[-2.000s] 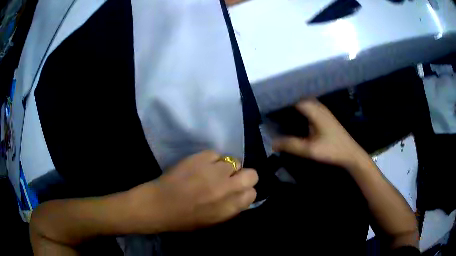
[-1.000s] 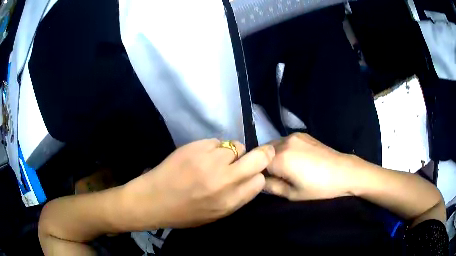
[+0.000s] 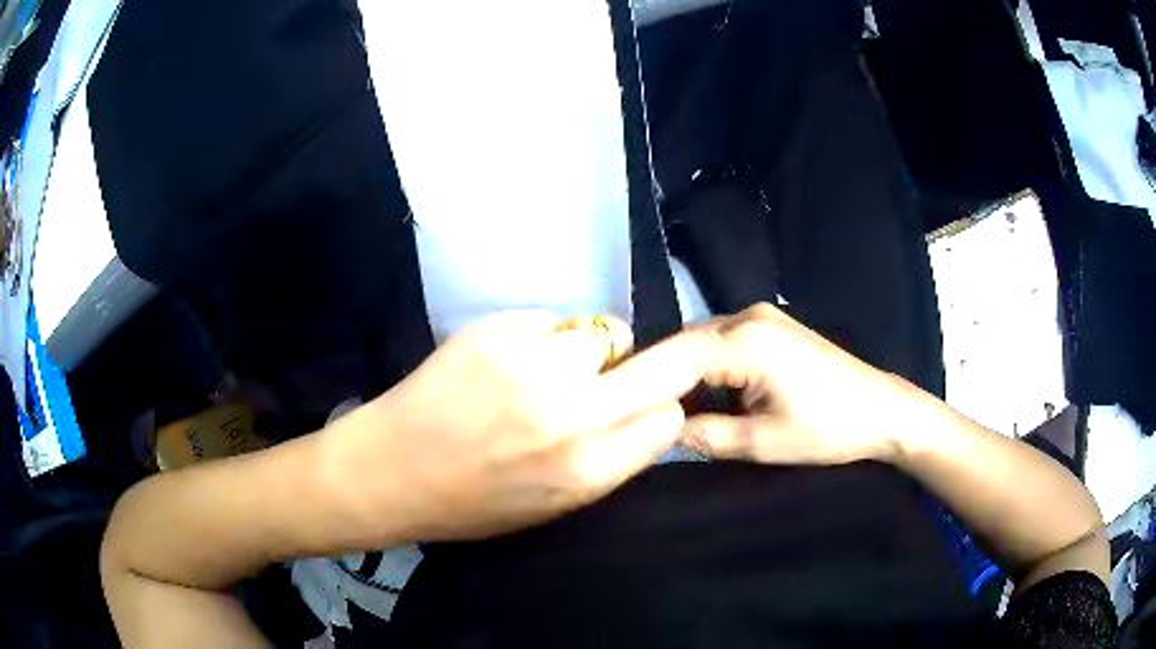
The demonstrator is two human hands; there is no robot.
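A long pale grey-white fabric piece (image 3: pixel 513 165) runs down the middle, with black fabric (image 3: pixel 241 165) on its left and a narrow black strip along its right edge. My left hand (image 3: pixel 520 431), with a gold ring, is closed on the lower end of the pale piece and its black edge. My right hand (image 3: pixel 799 393) meets the left fingertips, thumb and fingers pinched at the same fabric edge. A small pale bit of cloth shows between and under the fingertips. The exact fold they hold is hidden by the fingers.
Black cloth (image 3: pixel 811 152) hangs right of the work. A white board-like piece (image 3: pixel 1004 317) and pale cloth (image 3: pixel 1100 133) lie further right. A blue-and-white packet (image 3: pixel 57 412) is at far left. A yellow labelled item (image 3: pixel 209 435) and pale scraps (image 3: pixel 355 583) lie low left.
My right hand has come from the table edge to the left fingertips and grips the fabric edge there. The pale piece has been pulled straighter, and the white tabletop has left the view.
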